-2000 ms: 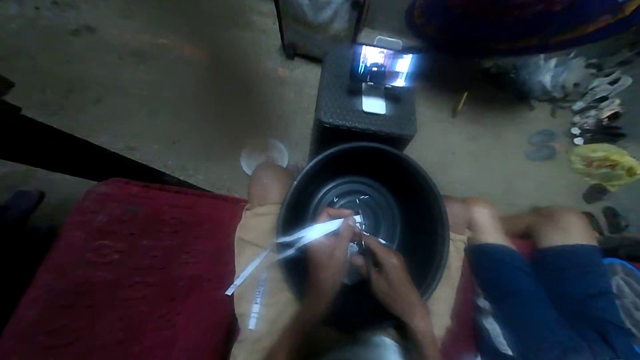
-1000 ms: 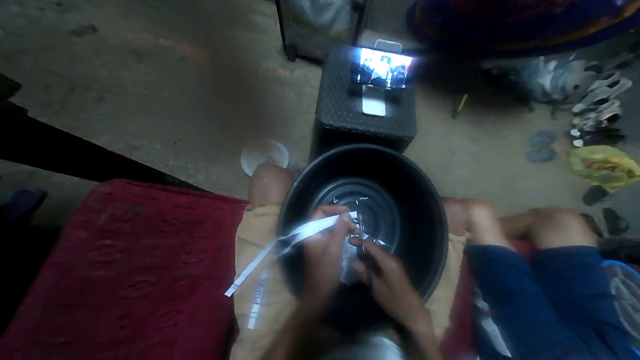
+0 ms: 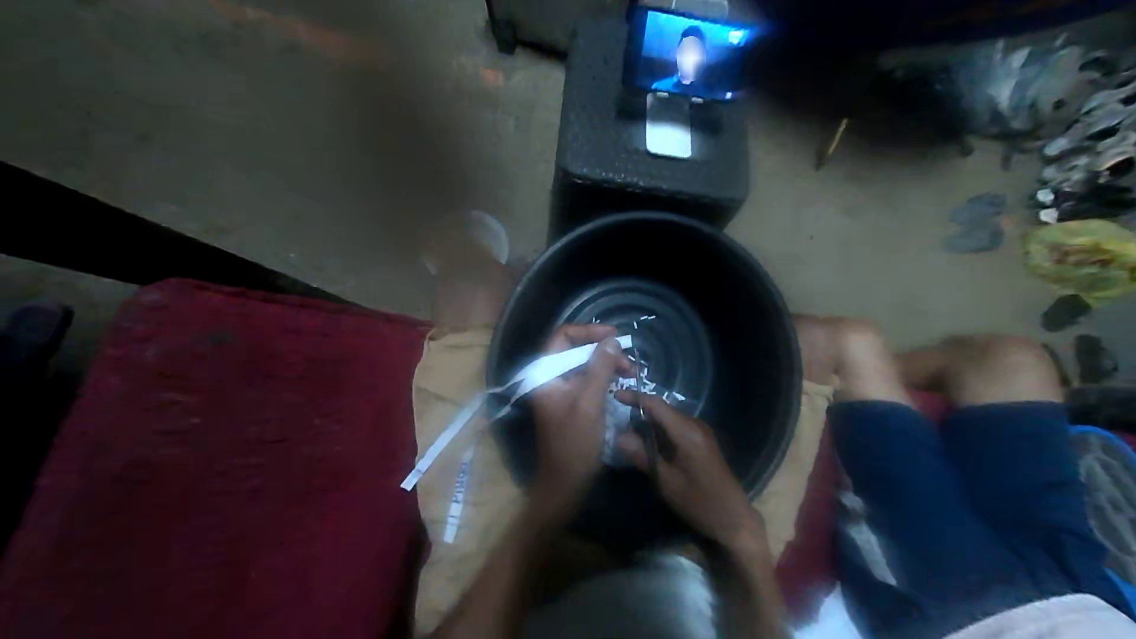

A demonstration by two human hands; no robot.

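Note:
My left hand [image 3: 577,390] grips a bundle of white paper strips [image 3: 550,366] over a black plastic tub [image 3: 792,355] that rests between my legs. The strips trail out past the tub's left rim. My right hand [image 3: 688,457] is shut on a pair of scissors [image 3: 641,399], whose blades point up beside the strips' short ends. Small white paper pieces [image 3: 679,397] lie on the tub's bottom. A loose printed strip [image 3: 456,501] lies on the tan cloth over my left thigh. Blur hides the scissors' exact opening.
A lit phone [image 3: 688,55] stands on a black textured box [image 3: 599,133] beyond the tub. A red cushion [image 3: 240,461] is at left. Another person's legs [image 3: 941,461] are close at right. Sandals [image 3: 976,222], a yellow plastic bag [image 3: 1083,257] and shoes lie on the floor.

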